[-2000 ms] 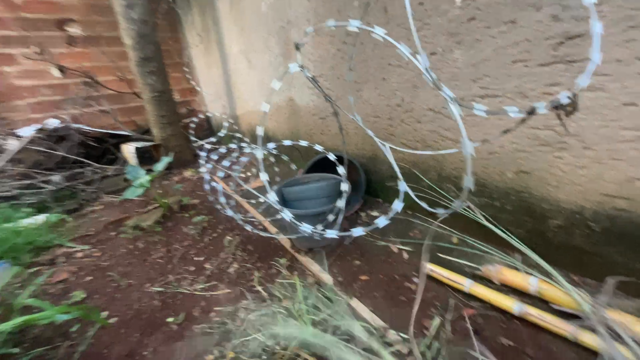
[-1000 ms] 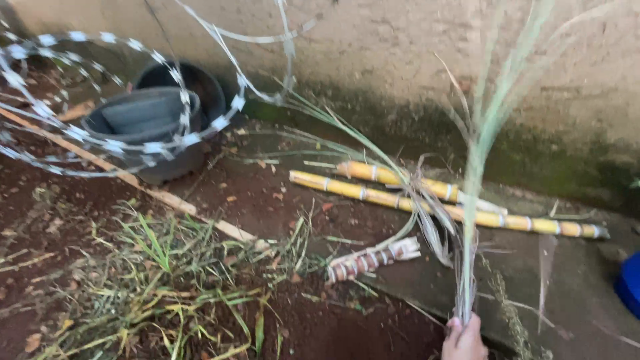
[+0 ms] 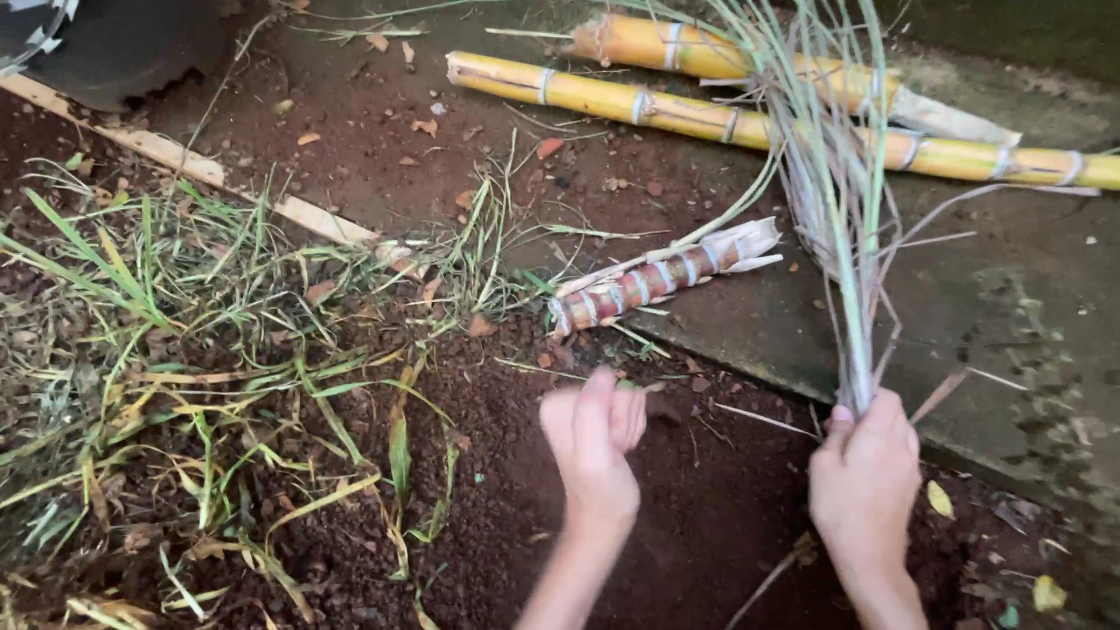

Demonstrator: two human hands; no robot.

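My right hand (image 3: 866,477) grips the base of a bunch of long green and dry grass stalks (image 3: 840,236), whose blades fan upward across two yellow sugarcane pieces. My left hand (image 3: 595,437) is over the dark soil to the left, blurred, with its fingers curled; whether something small is in it, I cannot tell. Above it lies a short reddish cane piece (image 3: 665,280) with close pale rings and a torn end. The long yellow cane (image 3: 682,112) lies in front of a thicker yellow cane piece (image 3: 717,52) on the ground.
A dark plastic pot (image 3: 122,52) with razor wire (image 3: 39,39) by it stands at the top left. A wooden strip (image 3: 166,156) runs from there to the pulled-looking grass (image 3: 219,376). A concrete slab (image 3: 980,350) spans the right side.
The view has swung down and closer to the ground. My left hand has come into view. My right hand, not visible two seconds ago, was on the grass bunch one second ago and still is.
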